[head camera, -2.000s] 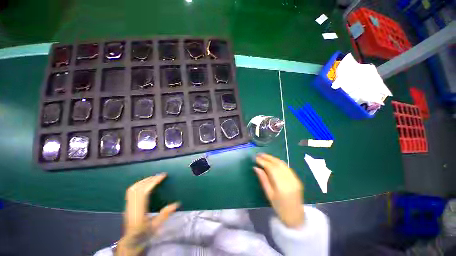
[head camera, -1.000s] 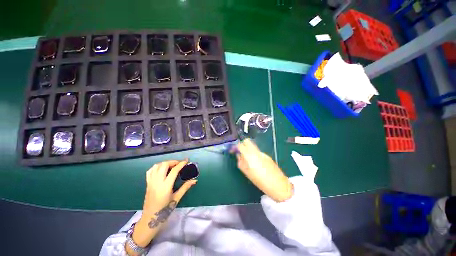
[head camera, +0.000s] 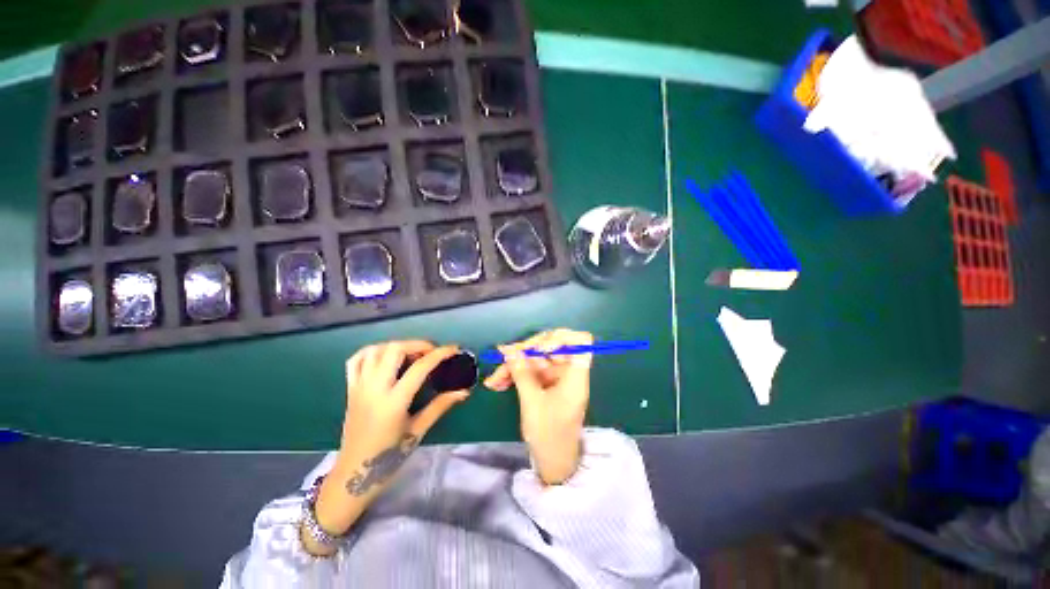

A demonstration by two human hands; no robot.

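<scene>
My left hand point(head camera: 397, 385) is bare and holds a small dark smartwatch body point(head camera: 454, 372) between thumb and fingers, just below the tray. My right hand point(head camera: 553, 391) is bare and holds a thin blue stick point(head camera: 605, 347) like a pen. The stick's left tip is at the right edge of the watch body; whether it touches cannot be told. The black foam tray point(head camera: 288, 321) lies above my hands with rows of watch bodies in square pockets. One pocket in its second row is empty.
A clear bottle point(head camera: 603, 255) stands right of the tray. Several blue sticks point(head camera: 746, 221), a small blade or scraper point(head camera: 760, 278) and a white wipe point(head camera: 754, 354) lie further right. Behind them is a blue bin point(head camera: 783, 115) with white cloths. Red trays point(head camera: 980, 242) are at far right.
My right hand has picked up the blue stick beside the tray and brought it left to the watch body. My left hand took the watch body from the mat and still holds it.
</scene>
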